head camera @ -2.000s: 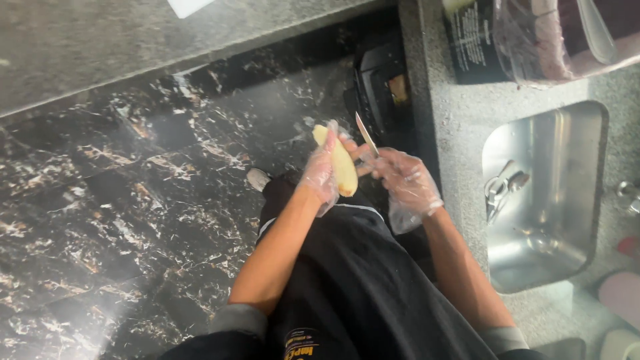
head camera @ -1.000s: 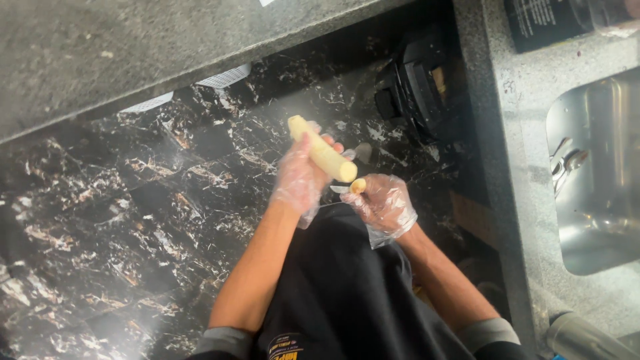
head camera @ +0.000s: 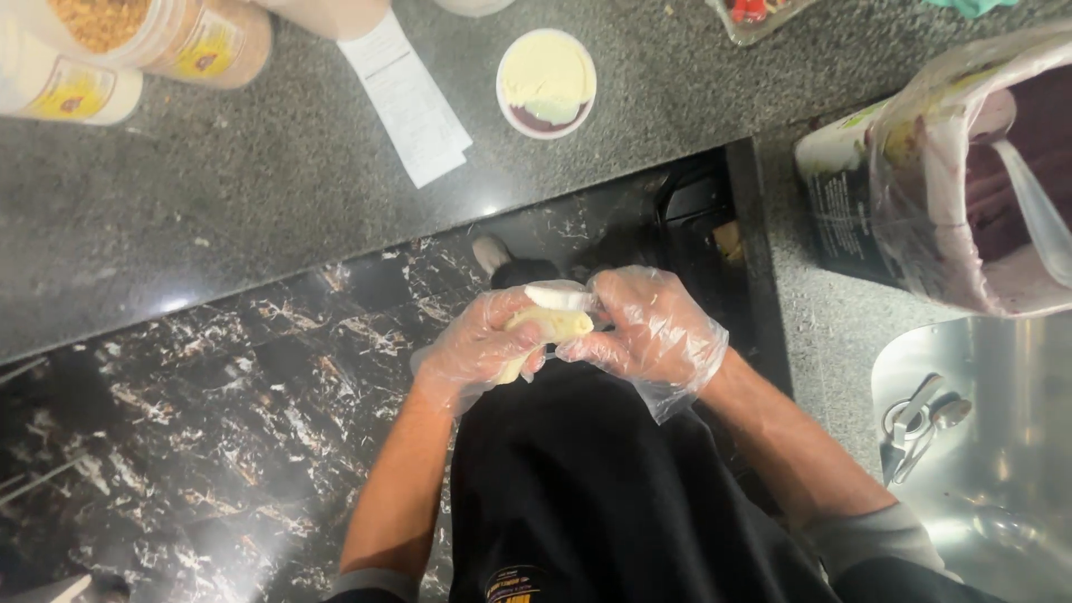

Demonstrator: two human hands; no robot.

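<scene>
A peeled banana (head camera: 548, 327) lies in my left hand (head camera: 481, 343), which is closed around it inside a clear plastic glove. My right hand (head camera: 649, 331), gloved the same way, grips a knife at the banana's right end; the knife's pale blade (head camera: 559, 296) rests along the upper side of the fruit. The handle is hidden in the right fingers. Both hands are above my dark apron, in front of the counter edge.
On the granite counter (head camera: 251, 209) stand a cup of creamy dessert (head camera: 546, 84), paper slips (head camera: 406, 100) and tubs with toppings (head camera: 205, 42). At right are a large bucket of purple food (head camera: 930, 176) and a steel sink (head camera: 1022, 435) holding utensils (head camera: 917, 423).
The view has shifted to show more of the counter, with the cup and tubs. The knife blade now lies against the banana; two seconds ago it pointed up, apart from it.
</scene>
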